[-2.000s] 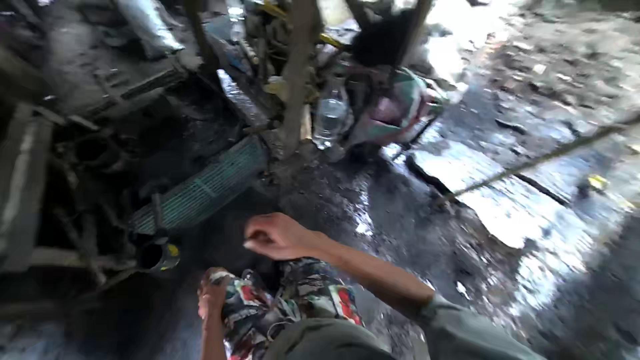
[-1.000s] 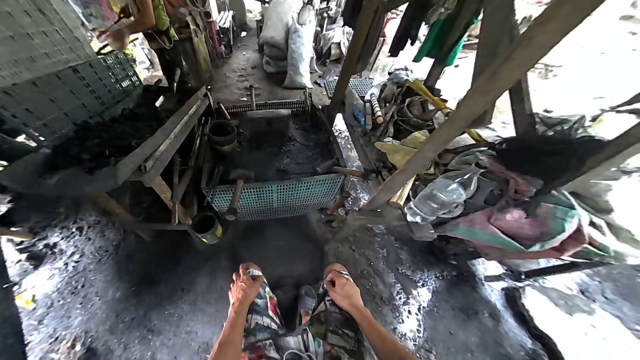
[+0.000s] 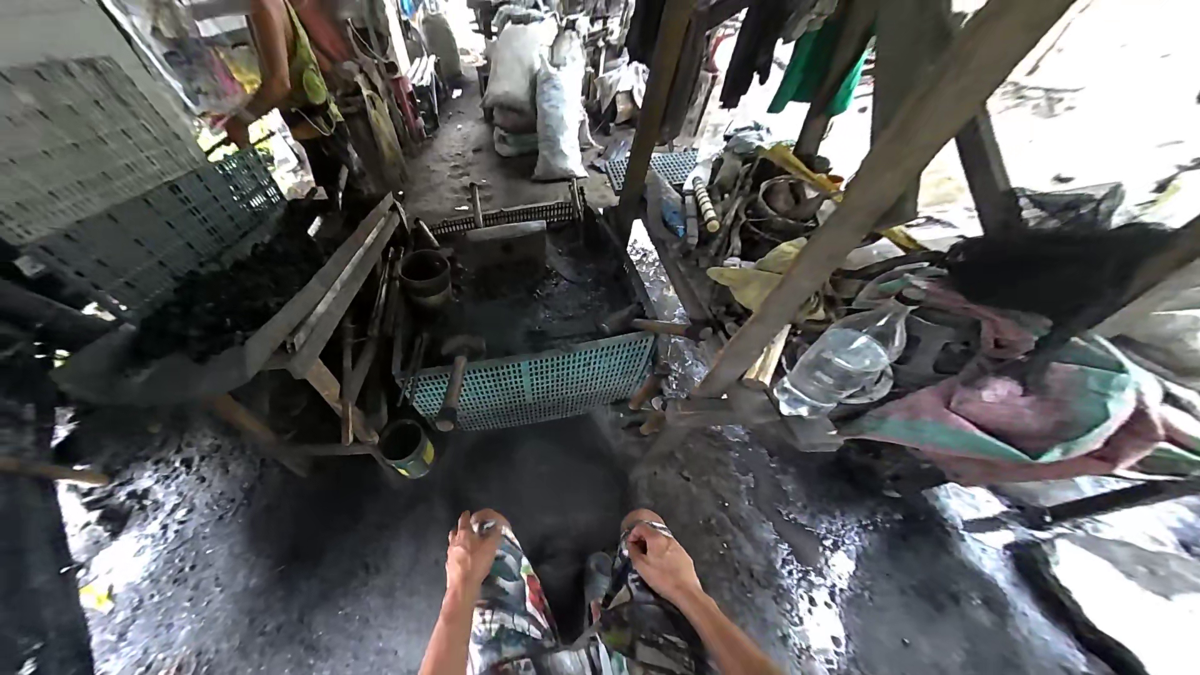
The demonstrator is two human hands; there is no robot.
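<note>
My left hand [image 3: 472, 551] rests on my left knee, and my right hand [image 3: 662, 560] lies on my right knee, over the patterned shorts [image 3: 516, 600]. Neither hand shows a tool; the right fingers look curled, perhaps on the hem of the shorts. Ahead of my knees stands a low bin with a green plastic mesh front [image 3: 539, 380]. One hammer [image 3: 456, 380] leans over that front with its handle toward me, and a second hammer [image 3: 656, 326] lies at the bin's right corner. A flat metal blade [image 3: 506, 244] stands at the back of the bin.
A tin can [image 3: 407, 448] stands left of my knees, below a wooden trough of charcoal [image 3: 244, 291]. At right are a slanting wooden post [image 3: 872, 197], a clear plastic bottle [image 3: 844, 361] and a cloth sack [image 3: 1031, 403]. Full sacks [image 3: 560, 112] stand behind. Another person [image 3: 305, 80] is at upper left.
My right hand, raised off my lap two seconds ago, has come down onto my right knee. The view has swung and lifted strongly. Over the last second both hands have stayed on the knees.
</note>
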